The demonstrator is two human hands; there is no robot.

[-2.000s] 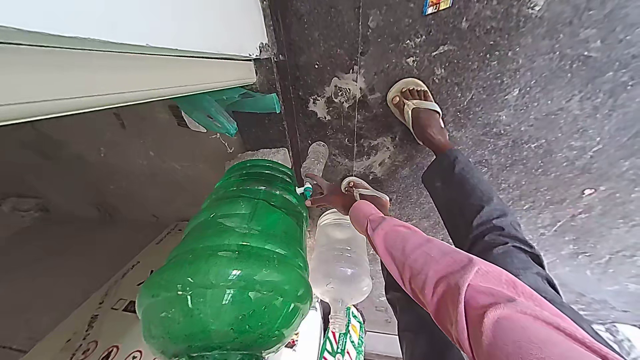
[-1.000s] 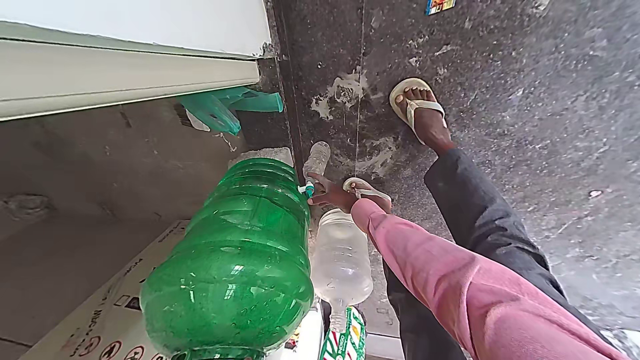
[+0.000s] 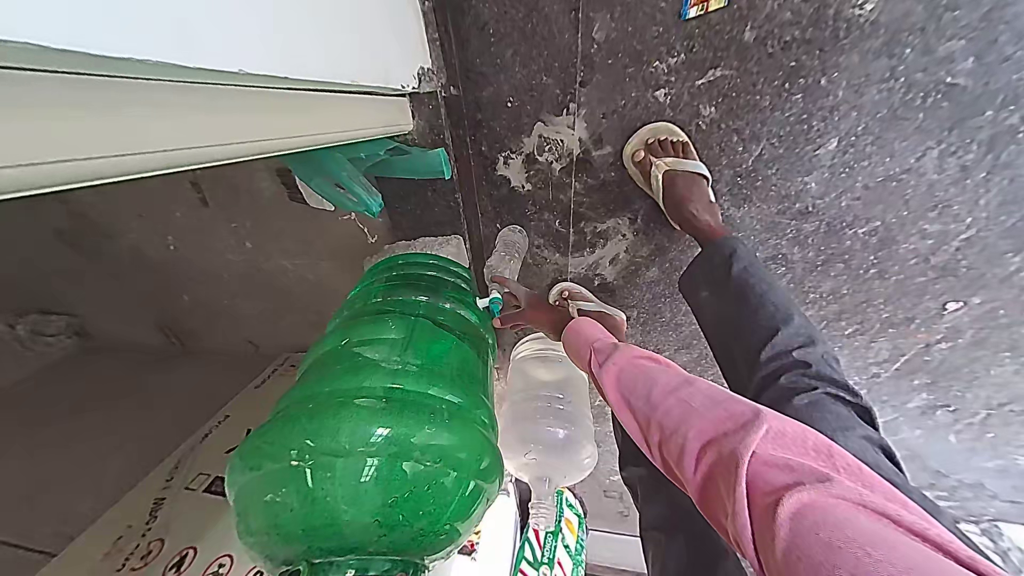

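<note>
My right hand (image 3: 532,308), in a pink sleeve, reaches in from the lower right. Its thumb and a finger are at either side of the small white and teal tap (image 3: 493,302) on a large green plastic water jug (image 3: 376,416). Just beyond the hand is a small clear plastic bottle (image 3: 508,252), its near end close to the tap and partly covered by the fingers; whether it touches the tap is unclear. A large clear plastic bottle (image 3: 548,408) with cloudy contents is between the green jug and my sleeve. My left hand is out of view.
My feet in white flip-flops (image 3: 668,168) are on the dark, stained floor (image 3: 840,160). A teal plastic bag (image 3: 352,172) lies under a white ledge (image 3: 200,120). A printed white sheet or box (image 3: 184,496) is beside the jug. A green and white packet (image 3: 556,536) is at the bottom.
</note>
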